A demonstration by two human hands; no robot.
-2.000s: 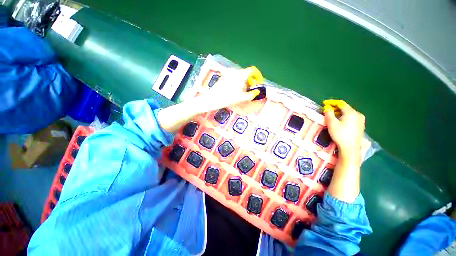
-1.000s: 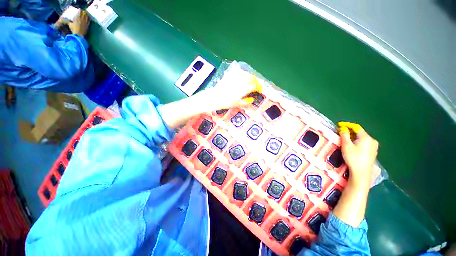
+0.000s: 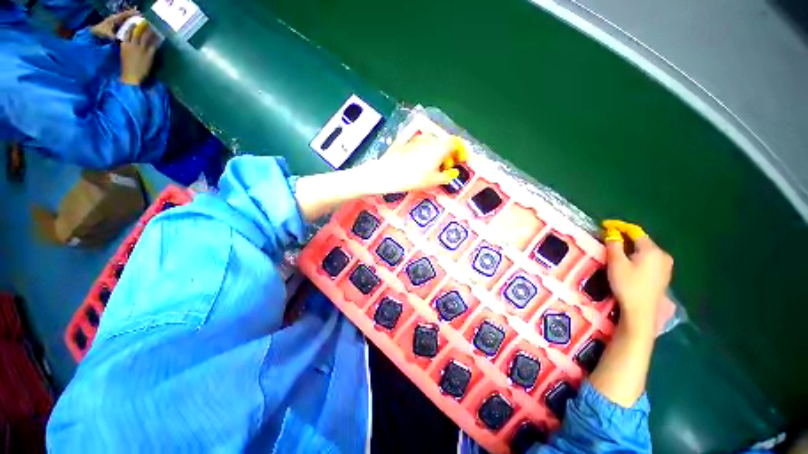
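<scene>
The red-pink blister tray [image 3: 516, 228] lies tilted in front of me, with many black watch bodies [image 3: 489, 337] in its pockets. One far-row pocket is empty. My left hand [image 3: 416, 166], with yellow finger cots, reaches over the far left part of the tray. Its fingertips are on a dark watch body [image 3: 456, 181] at a far-row pocket and partly hide it. My right hand [image 3: 640, 270] rests at the tray's far right corner, fingers bent and slightly apart. Its yellow-capped fingertips hold no watch body. The wrist hides part of the right pockets.
A white insert box [image 3: 346, 131] lies left of the tray. Clear film [image 3: 523, 189] sticks out under the tray's far edge. Beyond are the green belt [image 3: 496, 80] and pale rail [image 3: 660, 84]. A neighbour's hands [image 3: 137, 51], stacked trays [image 3: 84, 330] and a carton [image 3: 97, 211] are at left.
The view has shifted, so the tray appears lower and further right. My left hand has brought the watch body it held to a far-row pocket further left. Another watch body now shows beside it.
</scene>
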